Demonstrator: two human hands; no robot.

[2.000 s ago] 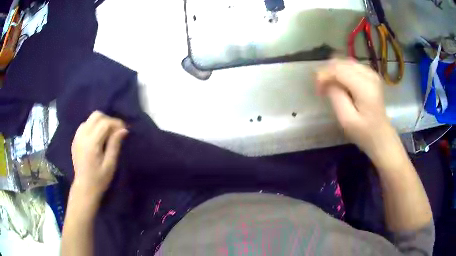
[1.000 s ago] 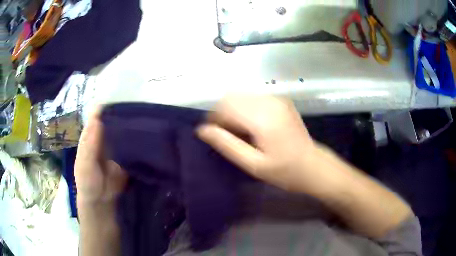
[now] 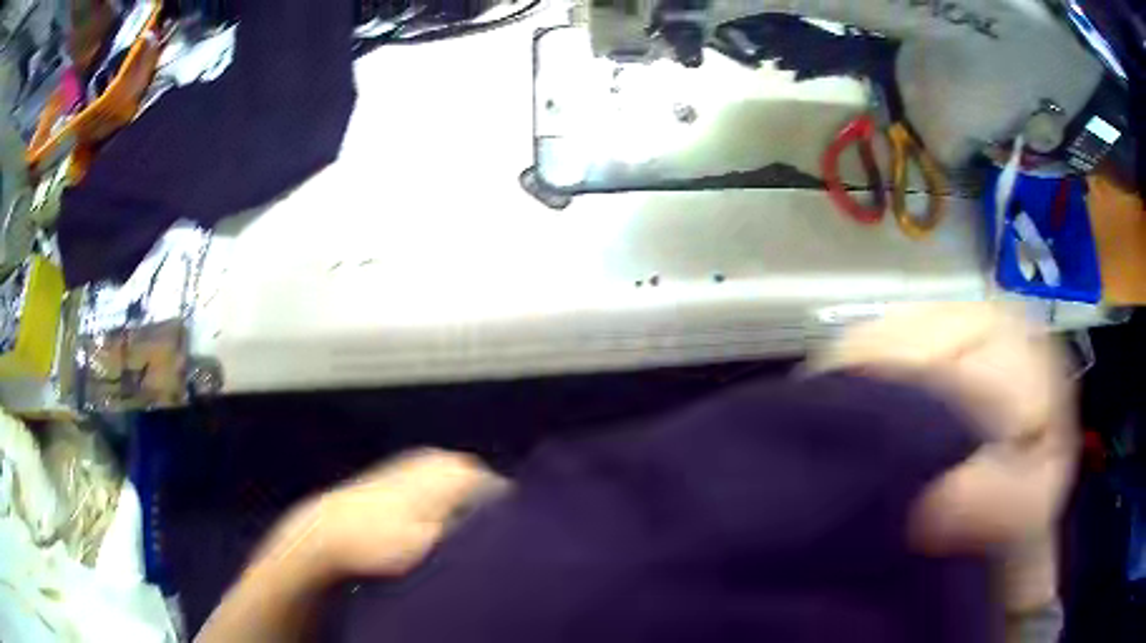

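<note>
A dark navy-purple garment panel [image 3: 729,502] is spread over my lap below the table's front edge. My right hand [image 3: 993,415], blurred, grips its upper right part, with the fingers partly hidden by the cloth. My left hand [image 3: 396,515], blurred, is at its left edge with the fingertips at the cloth; how firmly it holds is unclear. Another dark fabric piece [image 3: 239,126] lies at the left of the table and hangs over its end.
The white machine table [image 3: 440,289] lies ahead. Scissors [image 3: 920,182] rest right of the machine head [image 3: 628,28]. A blue tray [image 3: 1049,239] is at the right, a yellow bin [image 3: 32,327] and white fabric pile [image 3: 76,528] at the left.
The panel has moved from the left onto the middle and right of my lap. My right hand has moved right with it; my left hand has moved lower and towards the middle.
</note>
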